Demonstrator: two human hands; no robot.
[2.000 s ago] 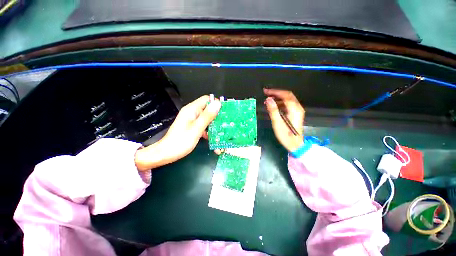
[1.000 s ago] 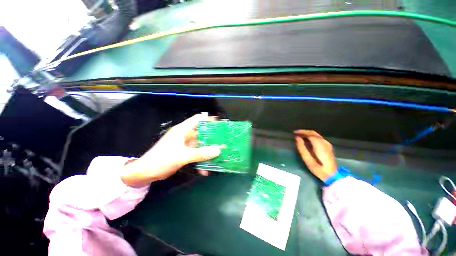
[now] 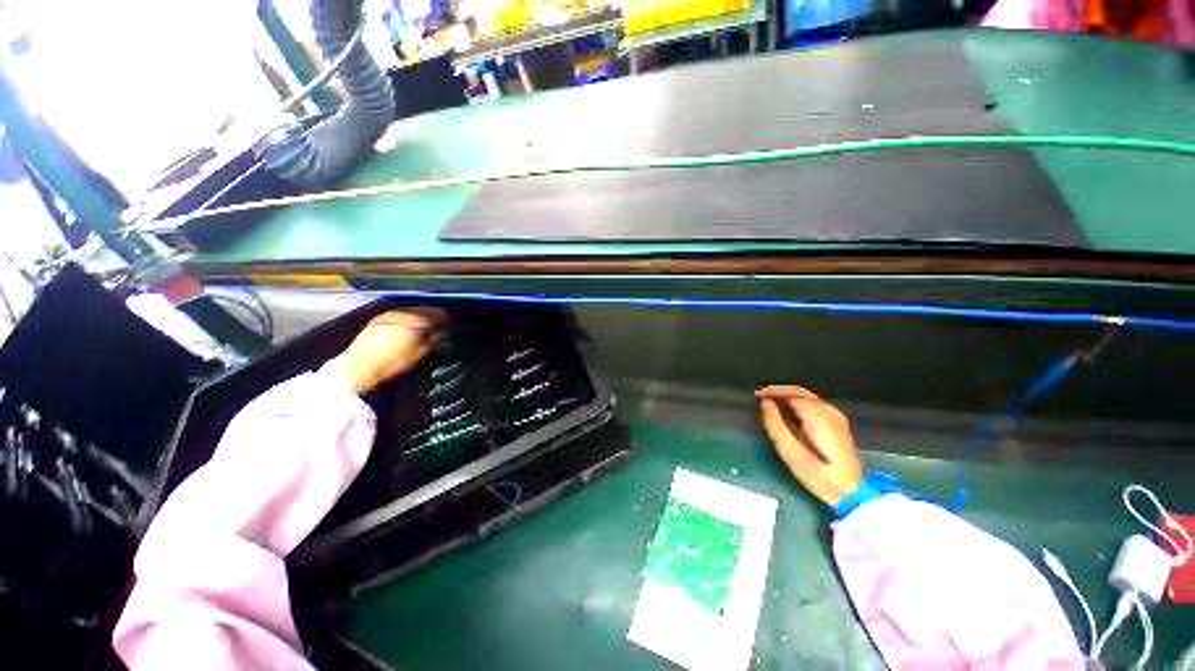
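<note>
My left hand (image 3: 391,347) reaches into the back of the black tote (image 3: 459,488) at the left. Its fingertips are dark and blurred, and whether they hold a board cannot be told. Several circuit boards (image 3: 446,406) stand in the tote as thin pale lines in two rows. My right hand (image 3: 815,446) is half closed above the bench, right of centre, with a thin dark tool (image 3: 802,435) along the palm between thumb and fingers. A small green board or printed picture (image 3: 696,556) lies on the white sheet (image 3: 743,610) in front of me.
A blue wrist strap (image 3: 865,496) is on my right wrist. A blue ground wire (image 3: 786,306) crosses behind the hands. A white adapter (image 3: 1140,569) and red card (image 3: 1183,557) lie at right. Black mats (image 3: 773,197) lie on the raised shelf. A grey hose (image 3: 347,125) hangs upper left.
My left hand has moved left from the bench front into the tote, and the green board it held no longer shows. My right hand stays half closed. The view has turned left and up.
</note>
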